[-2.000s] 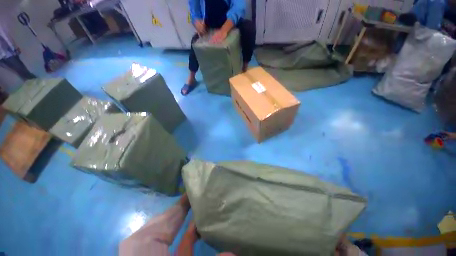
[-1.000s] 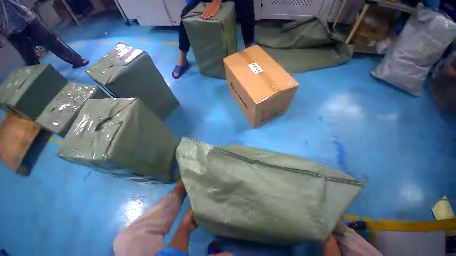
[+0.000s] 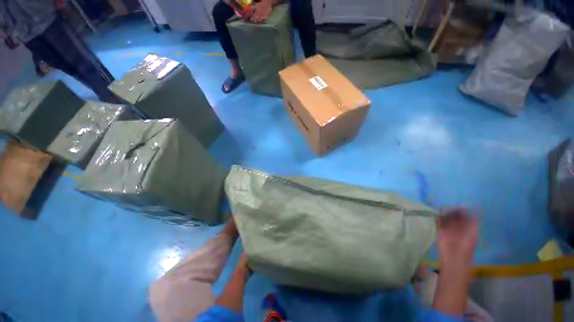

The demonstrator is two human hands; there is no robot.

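Observation:
A green woven sack [image 3: 333, 236] with a stitched seam along its top edge lies between my knees, bulky, its contents hidden. My left hand [image 3: 245, 264] is at the sack's lower left side, mostly hidden behind its edge, so its grip cannot be told. My right hand [image 3: 458, 229] is blurred, raised at the sack's right end by the corner; whether it touches or grips the corner cannot be told. A red and blue tape dispenser [image 3: 273, 308] lies on the floor below the sack.
Wrapped green parcels [image 3: 182, 170] stand at the left, beside a brown carton [image 3: 22, 179]. An unwrapped carton [image 3: 327, 104] stands beyond the sack. A seated person holds something over a green parcel [image 3: 261, 50]. Another person's legs [image 3: 69, 56] are at upper left. Grey sack [image 3: 516, 63] at right.
My right hand has risen from the sack's lower right to its upper right corner, and that end now looks narrower. The person at upper left has moved nearer the parcels.

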